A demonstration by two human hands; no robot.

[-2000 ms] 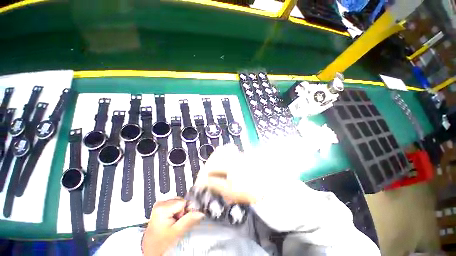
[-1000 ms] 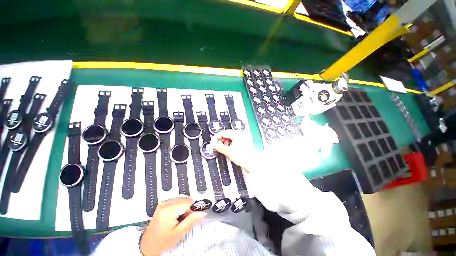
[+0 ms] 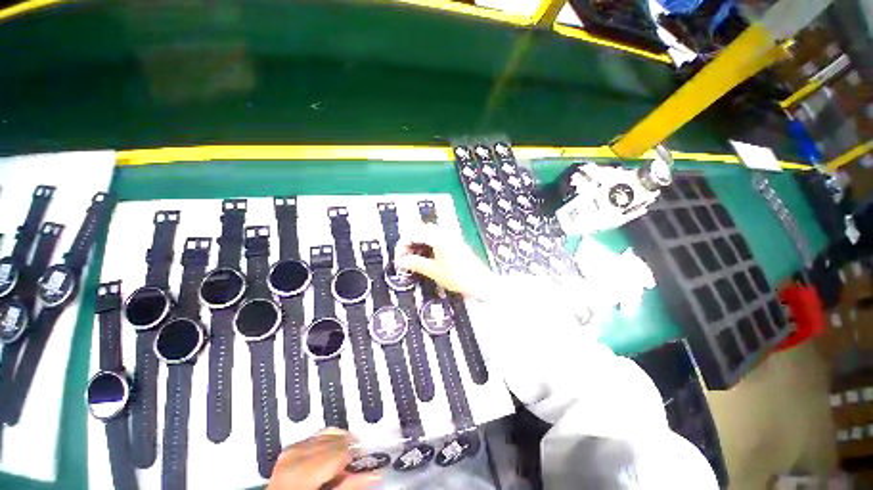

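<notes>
Smartwatches (image 3: 257, 319) with black straps lie in staggered rows on a white mat (image 3: 440, 390). Those at the left of the mat have bare dark faces; several at its right show white print. My right hand (image 3: 428, 267) is at the upper right of the mat, its fingertips on a watch face near a strap; whether it grips anything is hidden. My left hand (image 3: 314, 463) is at the bottom edge, partly cut off, holding a film strip (image 3: 414, 456) of black discs with white print, low over the mat's front edge.
A film sheet (image 3: 505, 206) lies right of the mat. Beyond it are a white box (image 3: 598, 196), a crumpled white wipe (image 3: 622, 278) and a black compartment tray (image 3: 704, 258). Another white mat (image 3: 72, 316) with printed watches is at the left. A yellow post (image 3: 694, 91) slants over the back right.
My right hand has gone from the left hand's side to the watches and then slightly farther back. One more watch face in the front right row shows print. The view has shifted.
</notes>
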